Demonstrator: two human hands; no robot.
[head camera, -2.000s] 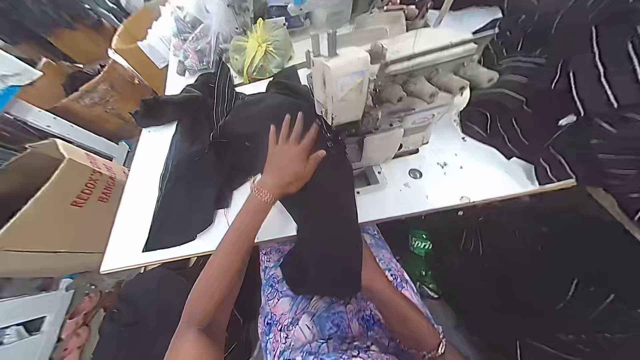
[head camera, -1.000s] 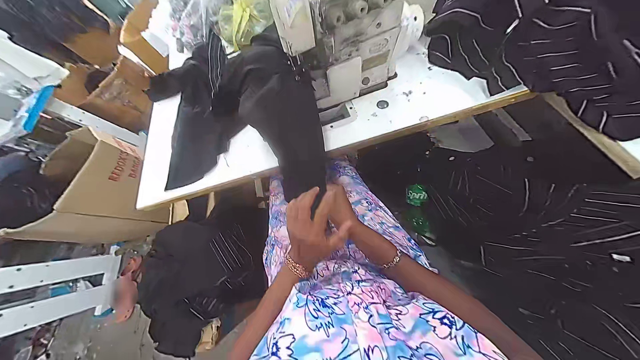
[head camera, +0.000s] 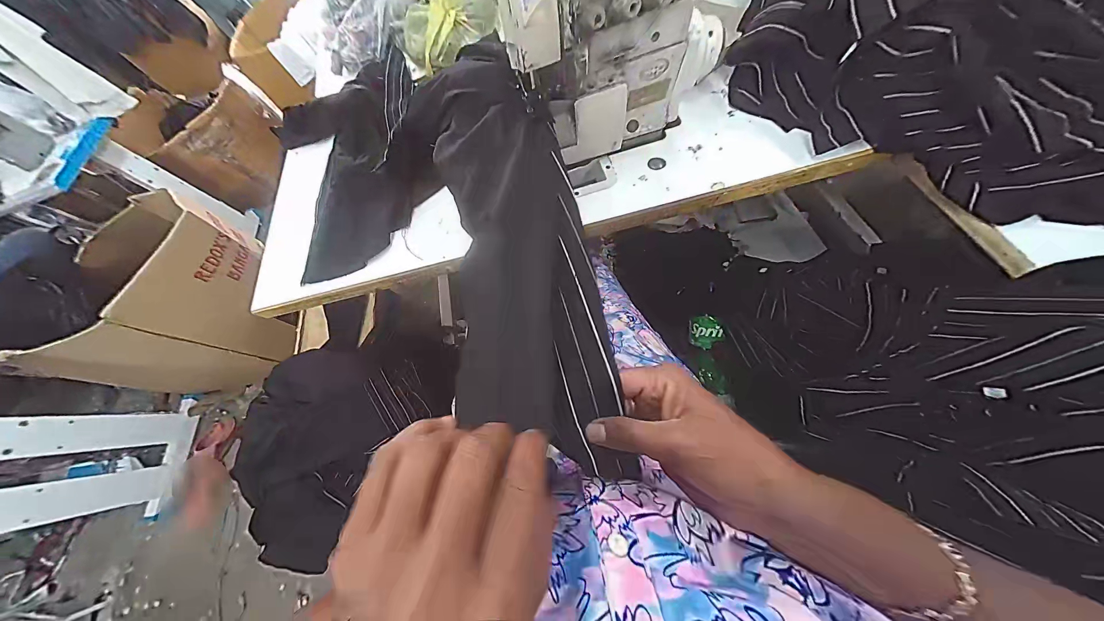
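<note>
A black garment piece (head camera: 509, 233) with white stripes along its right side hangs from the sewing machine (head camera: 638, 78) over the table's front edge to my lap. My left hand (head camera: 448, 517) grips its lower end, the fingertips partly hidden. At the striped edge, my right hand (head camera: 681, 423) pinches the cloth between thumb and fingers. The upper part of the cloth lies by the machine's presser foot area. More black cloth (head camera: 354, 207) is spread over the left part of the white table (head camera: 285, 250).
Cardboard boxes (head camera: 172, 293) stand at the left. A black cloth bundle (head camera: 293, 448) lies low beside my lap. Striped black fabric (head camera: 949, 95) covers the table's right side, with more below near a green bottle (head camera: 709, 345). A tied plastic bag (head camera: 444, 34) sits behind the cloth.
My hands were together at the cloth's lower end a second ago; now they are apart on it. The striped side of the hanging piece has come into view.
</note>
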